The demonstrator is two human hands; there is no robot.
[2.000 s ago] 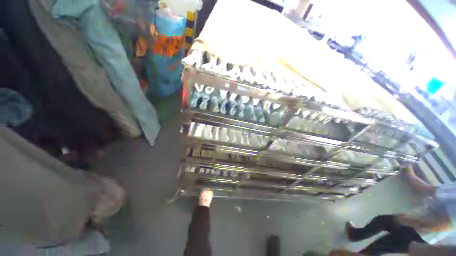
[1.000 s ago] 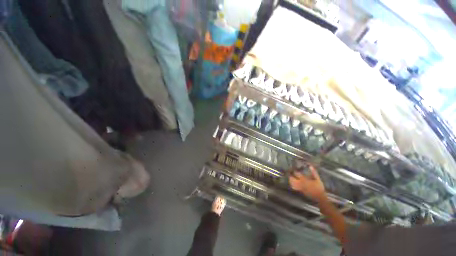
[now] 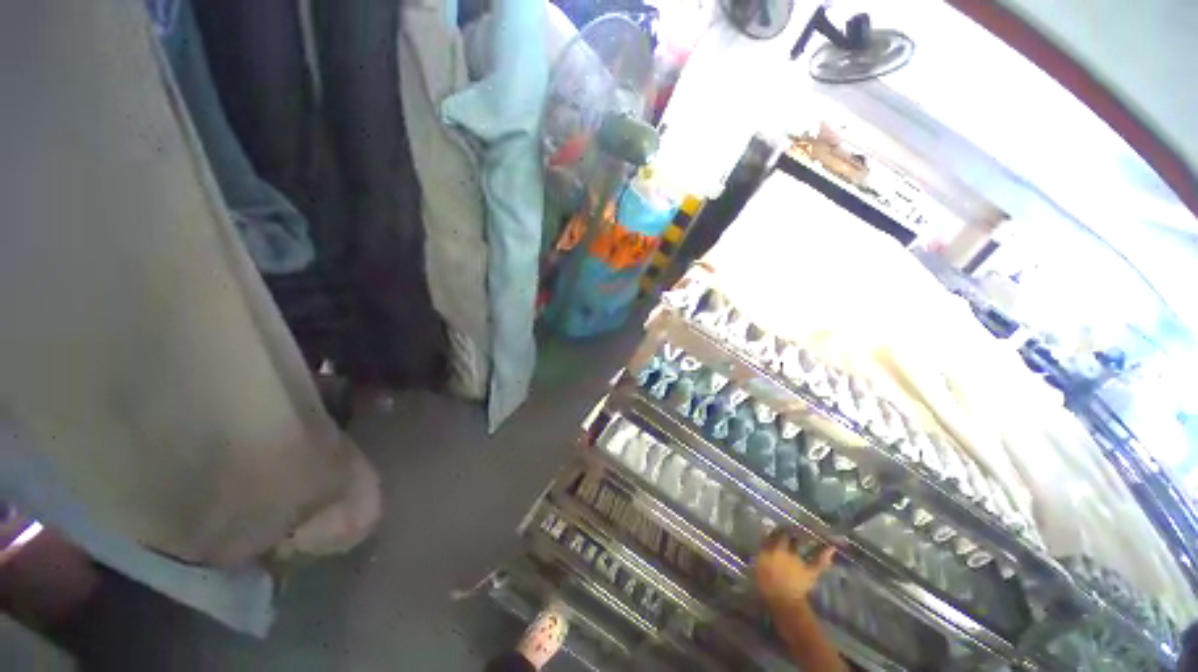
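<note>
A long multi-tier metal rack trolley (image 3: 683, 460) fills the lower right, tilted in the picture. A cream cover cloth (image 3: 854, 302) lies over its top. White cloth folds (image 3: 788, 361) hang under the cover's edge, with blue-green folds (image 3: 749, 436) on the tier below. My right hand (image 3: 788, 572) is bare and closed on a metal rail of the rack's long side; its fingertips are blurred. The forearm runs to the bottom edge. My left hand is not in view. A light dotted shoe (image 3: 543, 635) below a dark trouser leg shows by the rack's lowest tier.
Long hanging garments in beige (image 3: 171, 289), black and light blue (image 3: 512, 210) line the left side. Grey floor (image 3: 440, 525) runs between them and the rack. A blue-and-orange container (image 3: 618, 256), a striped pillar (image 3: 670, 243) and a standing fan are behind. Wall fans hang above.
My right hand has come from the far right onto the rack's nearer side rail and stays there. The view has turned, so the rack's near end sits lower and more of the background shows.
</note>
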